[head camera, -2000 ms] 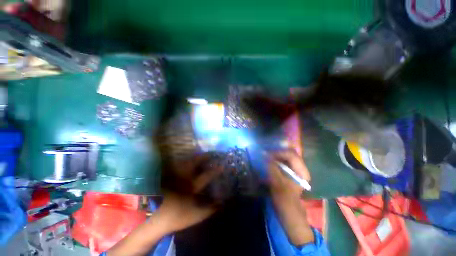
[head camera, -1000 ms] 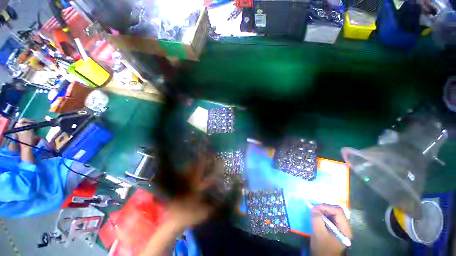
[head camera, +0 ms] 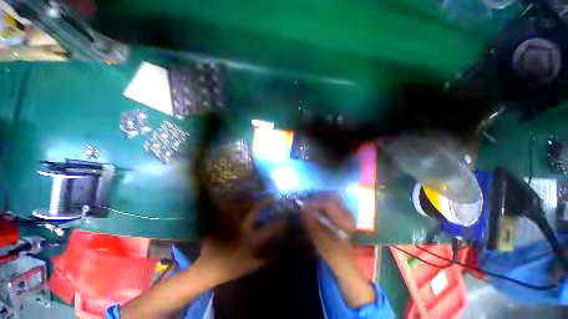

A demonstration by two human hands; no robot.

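Observation:
A dark circuit board panel [head camera: 288, 204] with small silver spots shows blurred between my hands, low in the middle. My left hand [head camera: 252, 240] is at its left side, with fingers bent towards it. Shadow and blur hide whether the fingers grip it. My right hand [head camera: 330, 227] is close on the right and holds a white pen-like tool [head camera: 331, 227], its tip end blurred near the panel. A glaring blue-white sheet [head camera: 366, 209] with orange-pink edges lies behind and beside the hands. A glittery panel [head camera: 229, 163] lies left of the sheet.
White paper [head camera: 149, 88] and a dark panel [head camera: 198, 88] lie upper left, small board pieces [head camera: 152, 134] below them. A wire spool [head camera: 67, 192] stands left. A translucent funnel [head camera: 436, 163], white-yellow ring [head camera: 451, 202] and blue unit [head camera: 482, 199] are right. Red bins [head camera: 103, 268] sit below the bench edge.
The view has turned back from the left neighbour's side to the bench in front. My right hand, with the white tool, has come in from the sheet's right side towards my left hand.

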